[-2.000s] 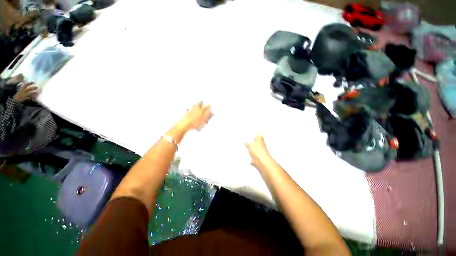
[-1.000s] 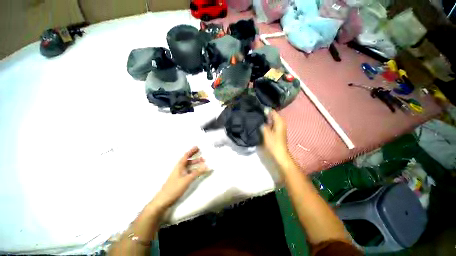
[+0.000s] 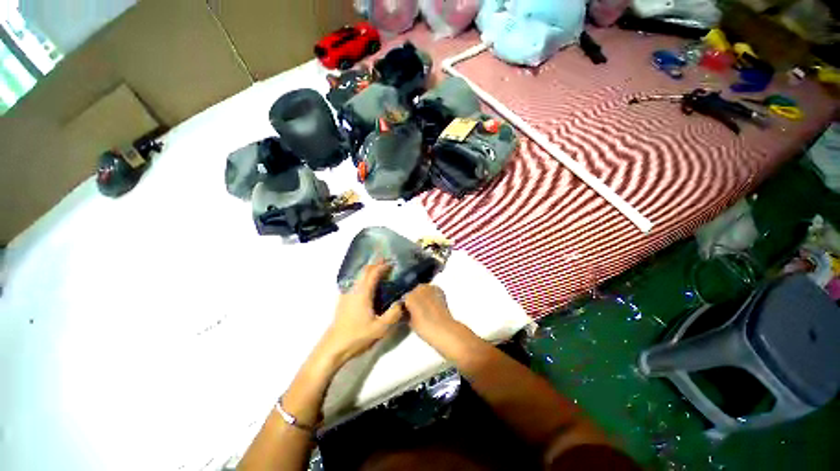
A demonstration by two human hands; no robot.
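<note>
A grey-and-black pouch with a tan hang tag at its right lies near the front edge of the white cloth. My left hand holds it, fingers on its grey front. My right hand is at its lower right, fingers curled against the black part; the fingertips are hidden. Several more grey-and-black pouches, some with red-orange detail, sit in a cluster behind it. One pouch lies apart at the far left.
A white strip lies on the red striped cloth. A red toy car stands at the back before cardboard. Pale blue bags and hand tools are at the back right. A grey stool stands at right.
One second ago my right hand held the pouch beside the cluster and my left was apart from it. Now the pouch is nearer the front edge, grey side showing, with both hands on it.
</note>
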